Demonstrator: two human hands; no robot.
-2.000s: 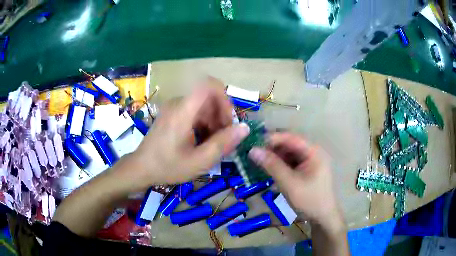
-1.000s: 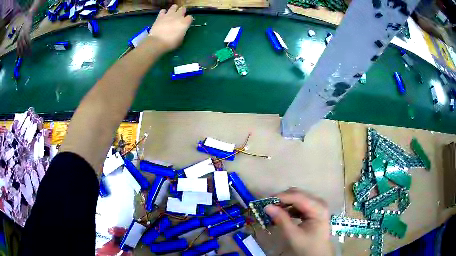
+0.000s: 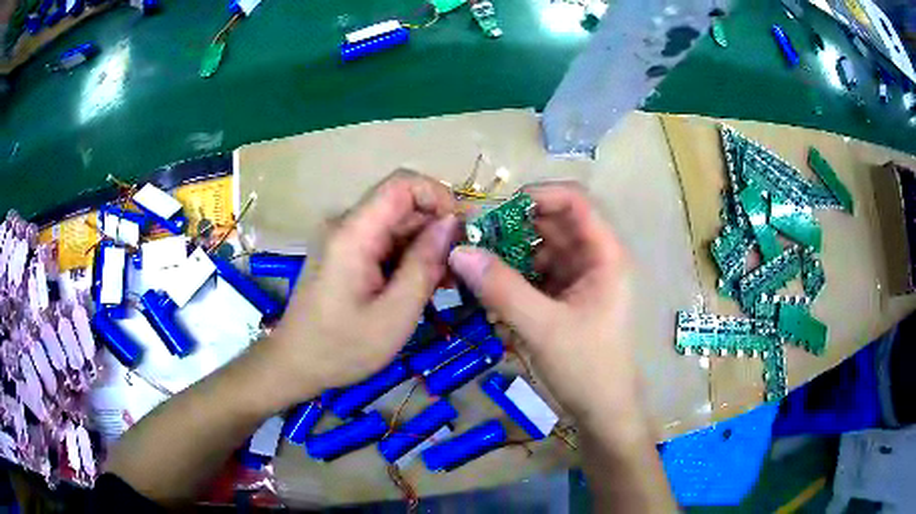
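My right hand (image 3: 562, 291) holds a green circuit board panel (image 3: 510, 229) above the cardboard. My left hand (image 3: 377, 266) is at the panel's left edge, thumb and fingertips pinched together there; what is between them is hidden. Yellow and red battery leads with a small white plug (image 3: 500, 175) show just behind the hands. Blue battery packs (image 3: 464, 446), some with white pads, lie below and partly under the hands. More battery packs (image 3: 167, 322) lie at left on white sheeting.
A green conveyor belt (image 3: 301, 90) runs across the back with a few batteries and boards on it. A grey metal bracket (image 3: 613, 80) stands at the cardboard's back edge. Circuit board panels (image 3: 768, 226) are piled at right. Pink-wrapped parts (image 3: 45, 351) are heaped at far left.
My left hand has come back from over the belt to the panel. My right hand has brought the panel up to meet it. The camera view has shifted.
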